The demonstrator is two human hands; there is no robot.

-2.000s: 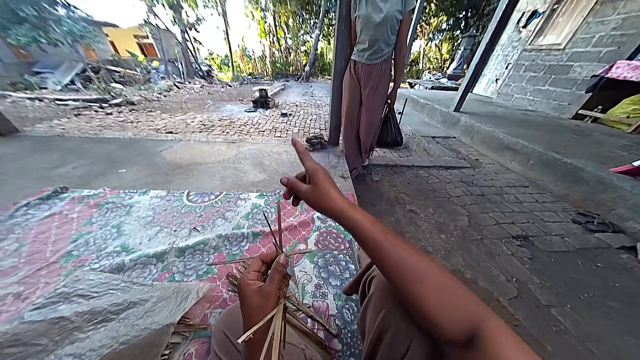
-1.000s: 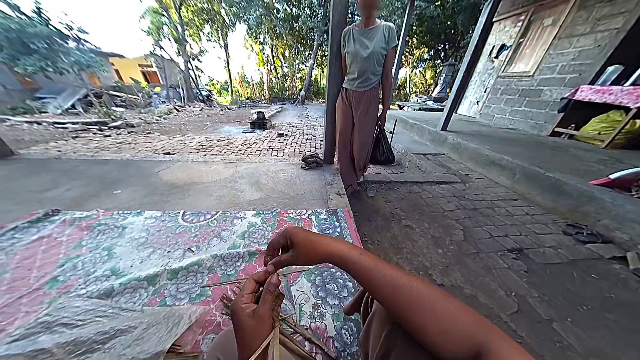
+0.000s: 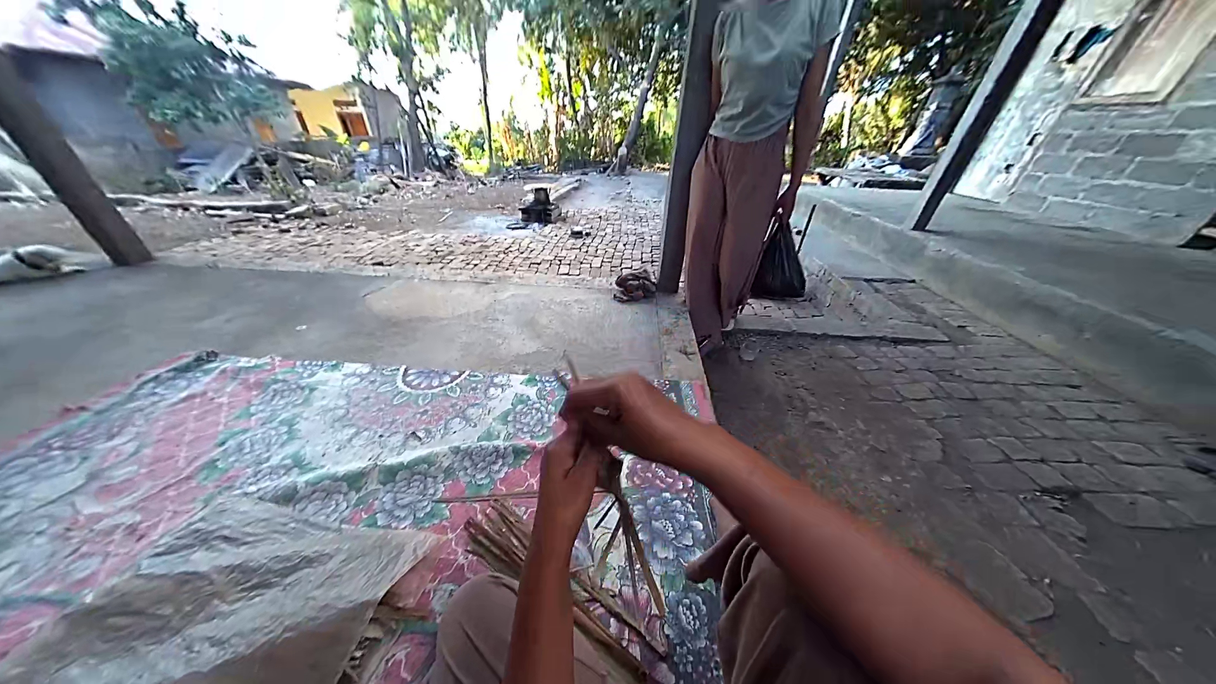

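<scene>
In front of my knees, my left hand [image 3: 570, 470] is closed around several dry plant strips [image 3: 635, 546], whose ends hang below it and poke out above. My right hand [image 3: 622, 408] meets its fingertips, fingers bent at the upper ends of the strips; its exact grip is blurred. One thin strip sticks out to the left of my left wrist. Beneath my hands lies a bundle of dry strips [image 3: 499, 541], partly hidden by my left forearm, over a floral plastic sheet [image 3: 380, 484].
A crumpled translucent sheet [image 3: 237, 570] lies at the lower left. Ahead, a person [image 3: 750, 171] stands beside a dark post [image 3: 689, 142], holding a black plastic bag [image 3: 781, 261]. A concrete ledge edge and brick paving [image 3: 950, 408] run along the right.
My right hand, raised with a finger extended two seconds ago, has come down to my left hand. Both hands are now together at the strips' upper ends.
</scene>
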